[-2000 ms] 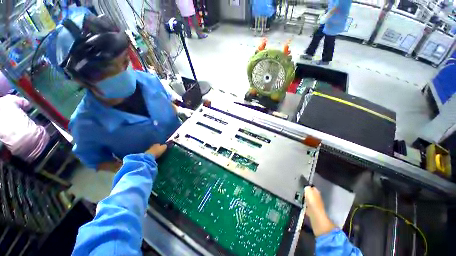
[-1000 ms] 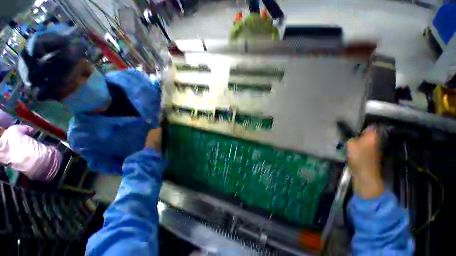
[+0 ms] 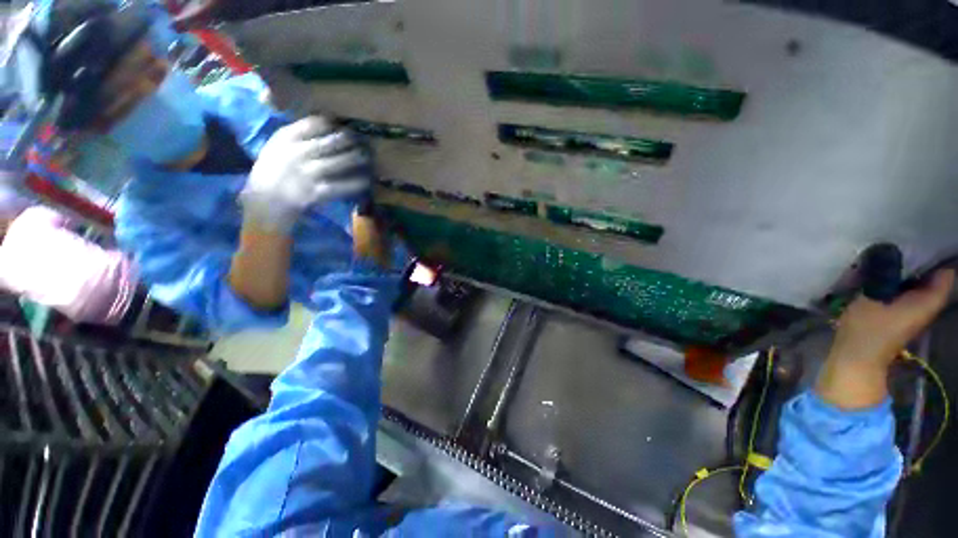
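The slotted metal plate [image 3: 819, 158] covers most of the green circuit board [image 3: 588, 275] in its carrier fixture. The fixture is tipped up, its plate side facing me, raised over the conveyor. An orange-brown tab [image 3: 706, 365] shows at its lower edge. My left hand [image 3: 370, 240] is at the fixture's left edge, its fingers mostly hidden. My right hand [image 3: 877, 326] grips the right edge, with a black cover on a fingertip. A coworker's white-gloved hand [image 3: 307, 171] is at the left edge, just above my left hand.
The coworker [image 3: 168, 210], in blue with a mask, stands at the left. Below the fixture are the conveyor bed [image 3: 588, 420], its rails and chain, and a yellow wire [image 3: 751, 462] at the right. A black slotted rack [image 3: 84, 410] stands at the lower left.
The fixture has gone from lying low to being tipped up and nearer me, uncovering the conveyor bed. My right hand has moved right. The coworker's gloved hand has come to the left edge.
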